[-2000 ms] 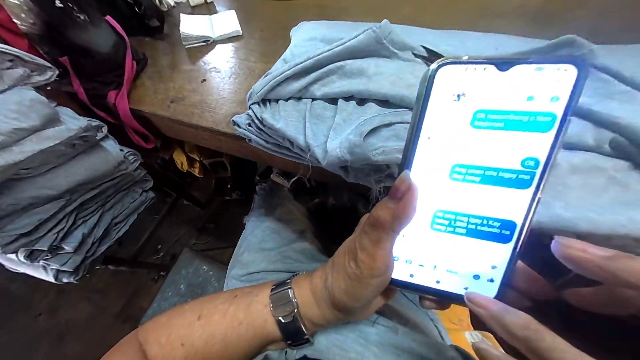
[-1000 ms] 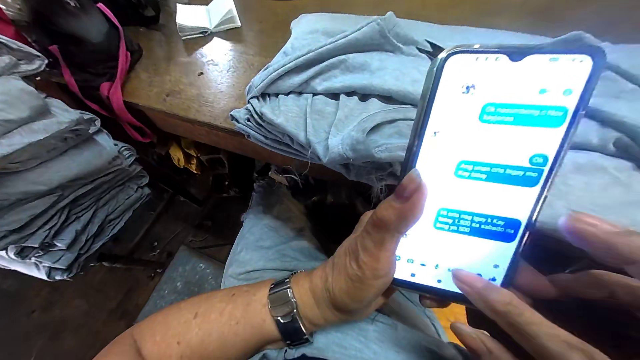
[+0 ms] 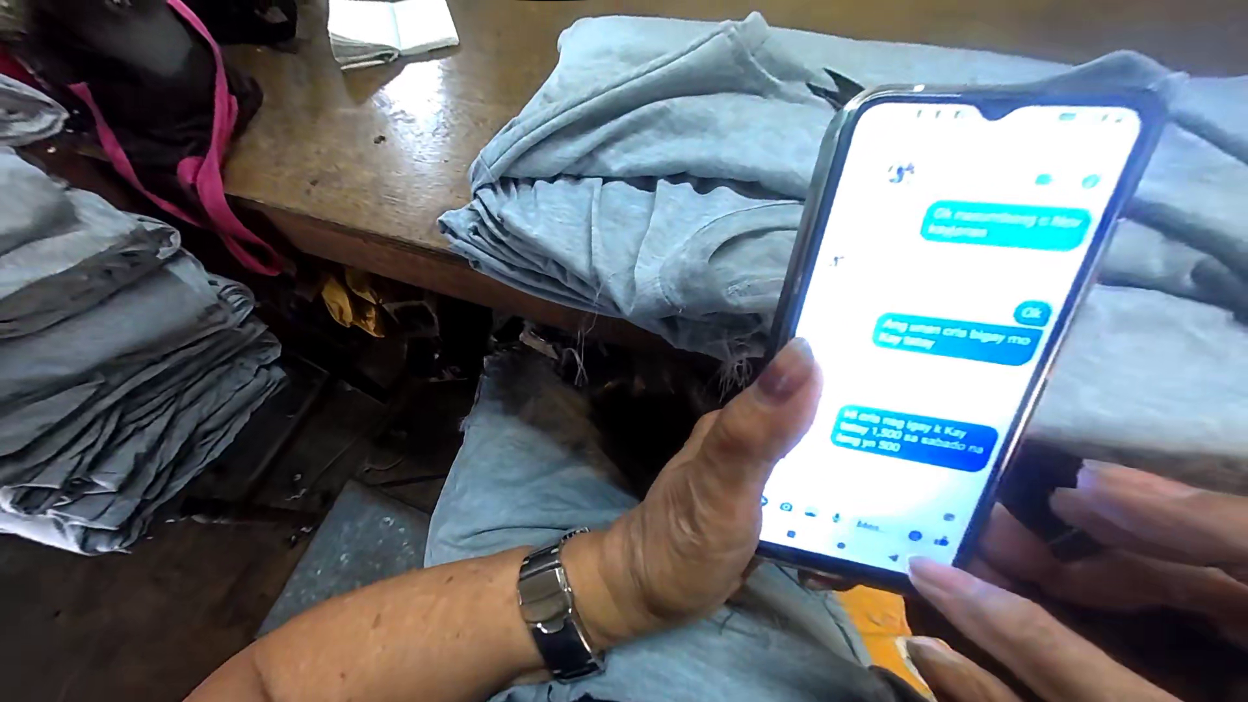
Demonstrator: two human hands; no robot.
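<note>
My left hand (image 3: 697,487), with a metal-banded wristwatch (image 3: 558,609) on its wrist, holds a smartphone (image 3: 936,380) upright and slightly tilted, the thumb along its left edge. The lit screen shows message bubbles with writing. At the lower right is my right hand (image 3: 1063,595), its fingers spread; one fingertip is at the phone's bottom edge, and whether it touches cannot be told. Behind the phone, folded light blue-grey fabric garments (image 3: 624,234) lie on the wooden table, partly hidden by it. A dark pointed tip (image 3: 837,88) shows beside the phone's top left corner.
A stack of grey fabric pieces (image 3: 127,370) stands at the left. On the wooden table (image 3: 322,166) lie an open small notebook (image 3: 392,29) and a black bag with a pink strap (image 3: 219,117). Blue-grey fabric (image 3: 517,468) lies below the table edge, near a yellow item (image 3: 353,300).
My right hand's fingertip has shifted from over the lower screen toward the phone's bottom edge. My left hand keeps its hold on the phone.
</note>
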